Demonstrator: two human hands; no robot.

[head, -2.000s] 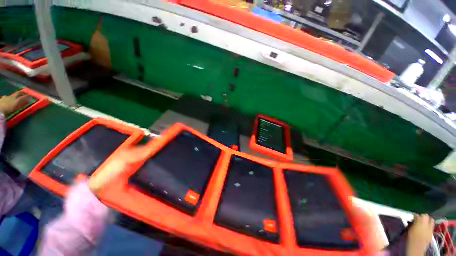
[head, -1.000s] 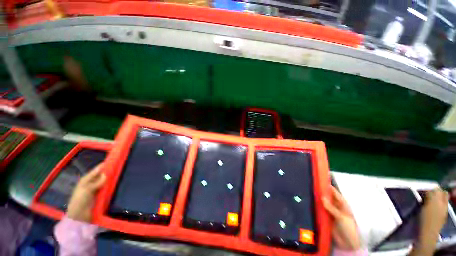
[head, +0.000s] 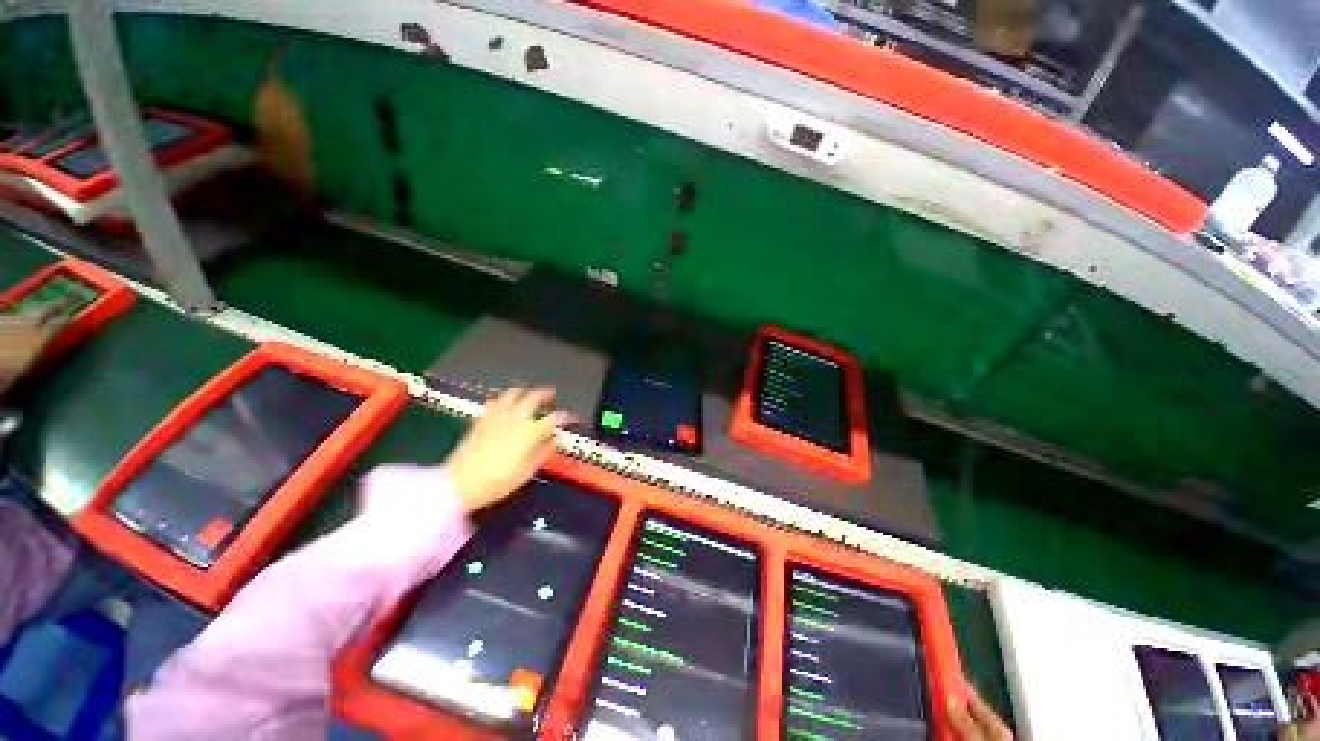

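A three-slot foam tray (head: pixel 623 492) holds three tablets side by side at the bottom centre. The left tablet (head: pixel 500 608) shows small green marks and an orange block. The middle tablet (head: pixel 678 623) and the right tablet (head: pixel 857 651) show rows of green and white text. My left hand (head: pixel 507 446) is open, fingers spread, over the left tablet's top end by the metal rail; whether it touches is unclear. My right hand (head: pixel 979 717) is at the tray's right edge, mostly cut off by the picture's bottom; its fingers hold the edge.
Beyond the rail (head: pixel 753 504), a dark tablet (head: pixel 650 400) and a single-slot foam tray (head: pixel 744 423) with a lit tablet lie on the dark mat. Another orange tray (head: pixel 239 572) is left. A white tray (head: pixel 1064 651) is right. Other people's hands show at both sides.
The three-slot tray has come down lower in view. My left hand has left its left edge and moved above the left tablet. The middle and right screens have changed from green marks to text rows.
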